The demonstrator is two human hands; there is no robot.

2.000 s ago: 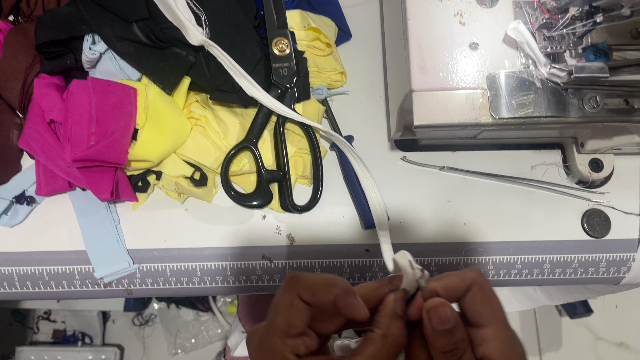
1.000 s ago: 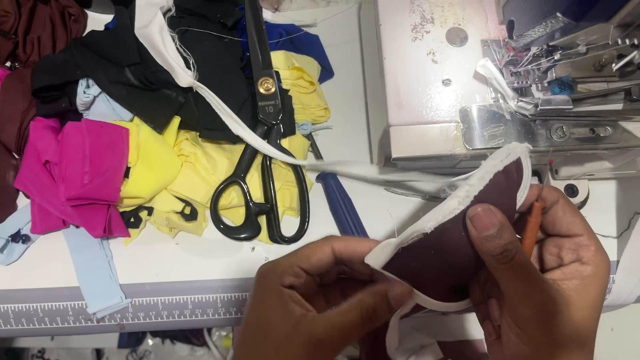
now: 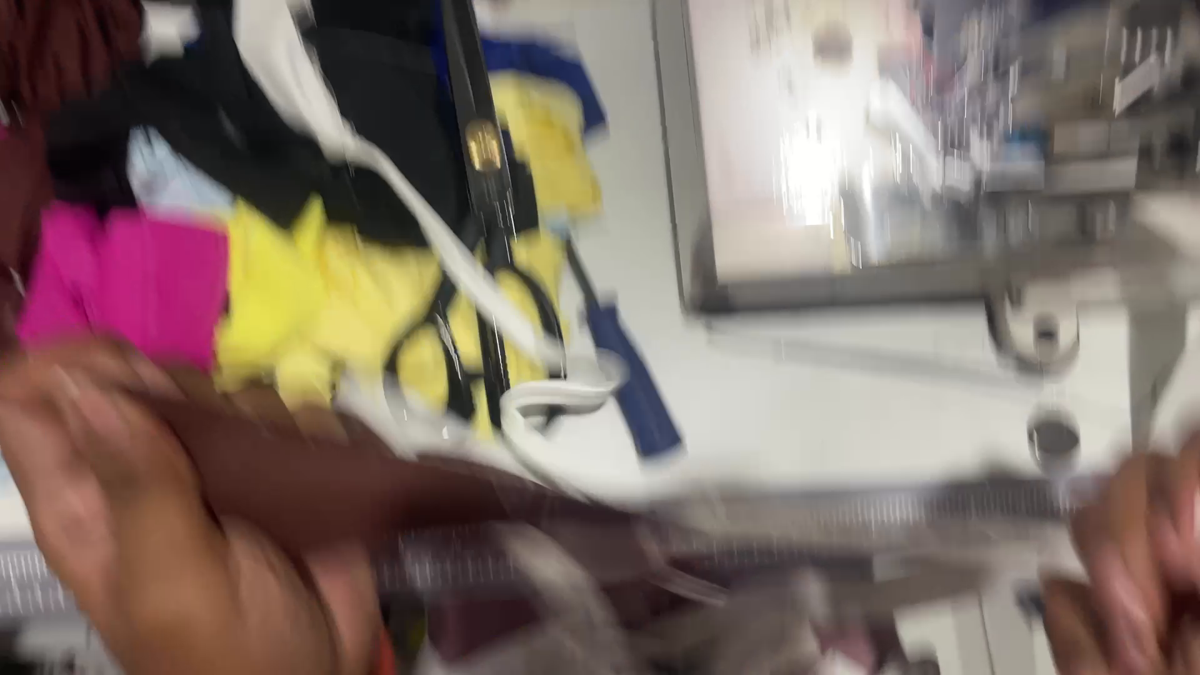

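The picture is blurred by motion. My left hand (image 3: 178, 525), at the lower left, grips one end of a dark maroon fabric piece (image 3: 309, 478) that stretches toward the right. At the right edge my right hand (image 3: 1125, 562) is partly cut off, its fingers curled near the far end of the stretched cloth; what lies between them is too blurred to tell. A white fabric strip (image 3: 450, 253) runs from the top left over the black-handled scissors (image 3: 487, 197) and loops down to the maroon cloth. Something orange shows beside my left palm.
Pink fabric (image 3: 141, 281), yellow fabric (image 3: 272, 291) and black fabric (image 3: 384, 103) lie piled at left. A blue-handled tool (image 3: 633, 380) rests beside the scissors. The sewing machine (image 3: 750, 291) stands at upper right, with tweezers (image 3: 862, 352) and a round dark disc (image 3: 1053, 438) below it.
My hands have moved far apart, the left one to the left and the right one to the right. The maroon piece, held bunched between them one second ago, is now stretched out.
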